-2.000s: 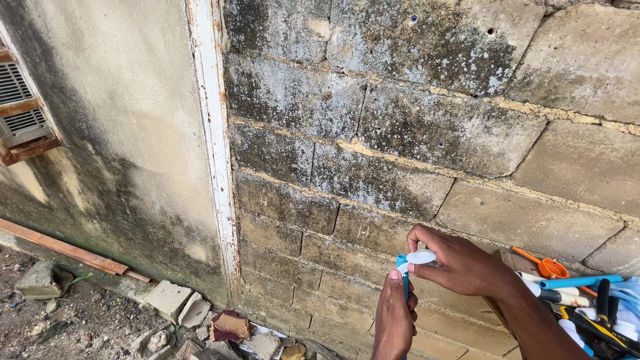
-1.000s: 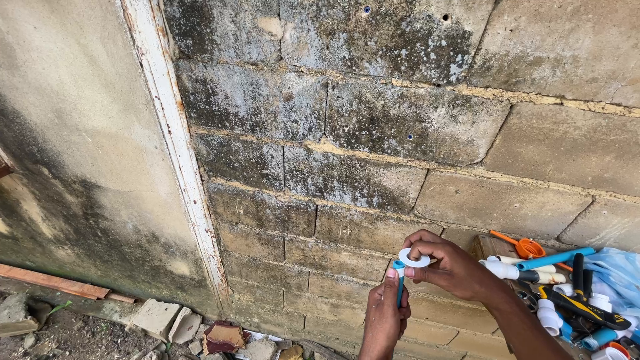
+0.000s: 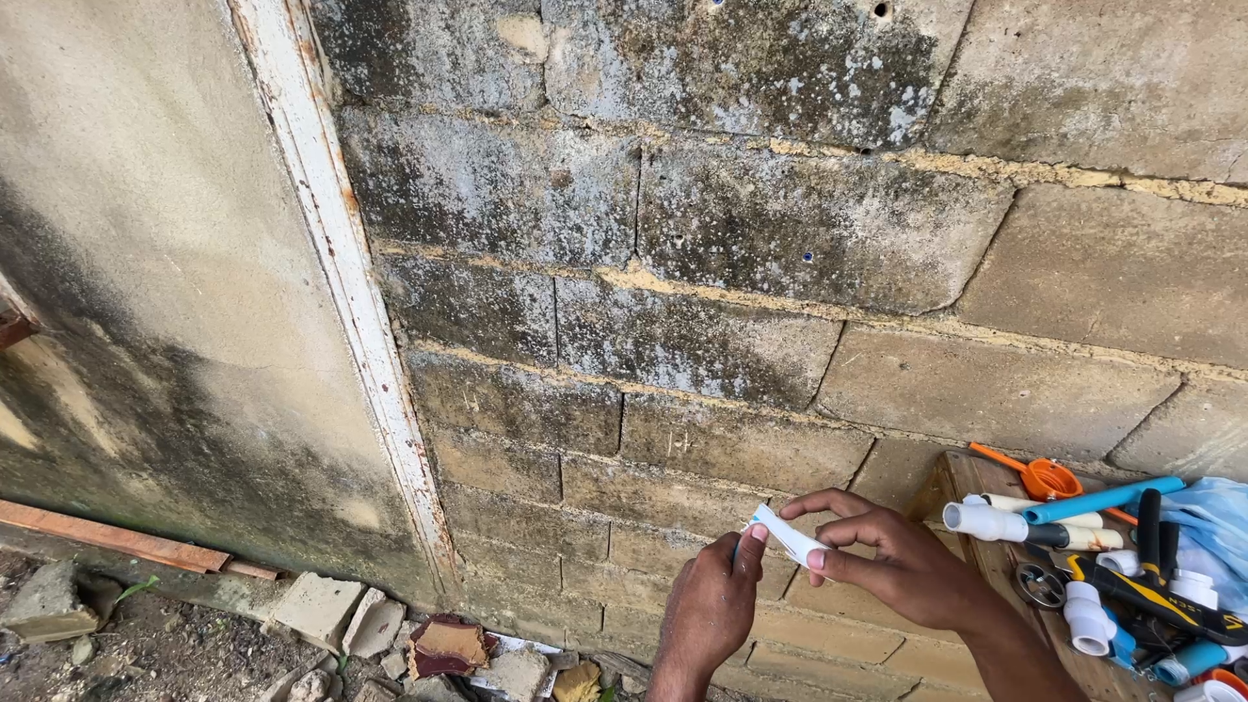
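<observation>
My left hand point(image 3: 717, 600) is closed low in front of the block wall, thumb up, around a light blue piece, of which only a little shows. At its thumb and fingertips begins a narrow white band point(image 3: 788, 534), which looks like thread seal tape. My right hand point(image 3: 877, 561) pinches the band's other end between thumb and fingers, just right of the left hand. Whether a spool sits in the right fingers is hard to tell.
A wooden box point(image 3: 1014, 590) at the lower right bears white fittings point(image 3: 985, 522), a blue pipe point(image 3: 1107, 499), an orange tool point(image 3: 1051, 480) and black-yellow pliers point(image 3: 1155, 590). Broken blocks point(image 3: 317, 609) lie at the wall's foot, left of a rusty white metal post point(image 3: 341, 263).
The round white disc seen in my right fingers earlier no longer shows face-on; a white band now spans between my hands. My right fingers have spread more. My left hand keeps its hold.
</observation>
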